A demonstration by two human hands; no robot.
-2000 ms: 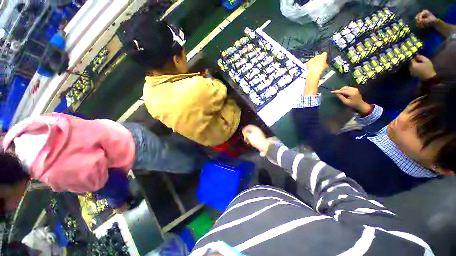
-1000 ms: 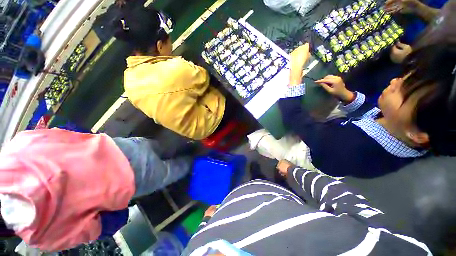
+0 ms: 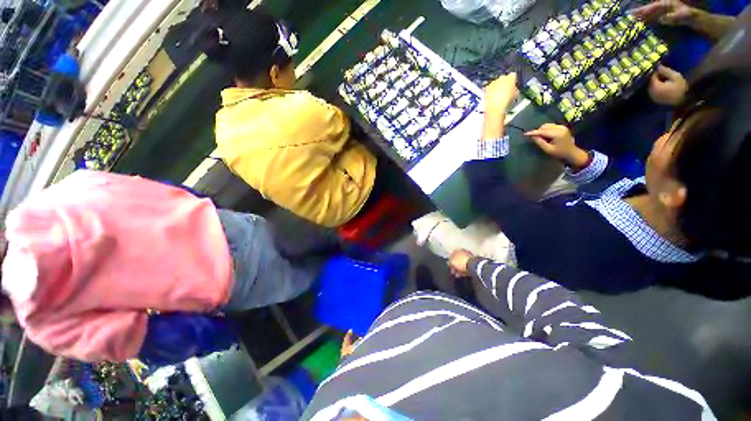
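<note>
My right hand (image 3: 459,261) is small and low in front of my striped top, touching no board; its fingers look curled, but their grip is unclear. My left hand (image 3: 347,344) shows only as a sliver beside my striped top; its grip is hidden. Rows of white-topped circuit boards (image 3: 412,103) lie on a white sheet (image 3: 445,168) on the green bench (image 3: 461,196). Rows of yellow-topped boards (image 3: 605,70) lie farther right. A blue tote (image 3: 352,292) is low ahead, left of my right hand.
A person in a dark jumper (image 3: 543,222) works at the bench on the right. A person in a yellow jacket (image 3: 292,152) sits ahead, with a red stool (image 3: 380,222) below. A person in pink (image 3: 123,255) is at left. A clear bag (image 3: 490,8) lies on the bench.
My right hand has dropped back from beside the bench edge towards my body. My left hand has come into view. The person in pink leans differently, and the bench view has shifted slightly.
</note>
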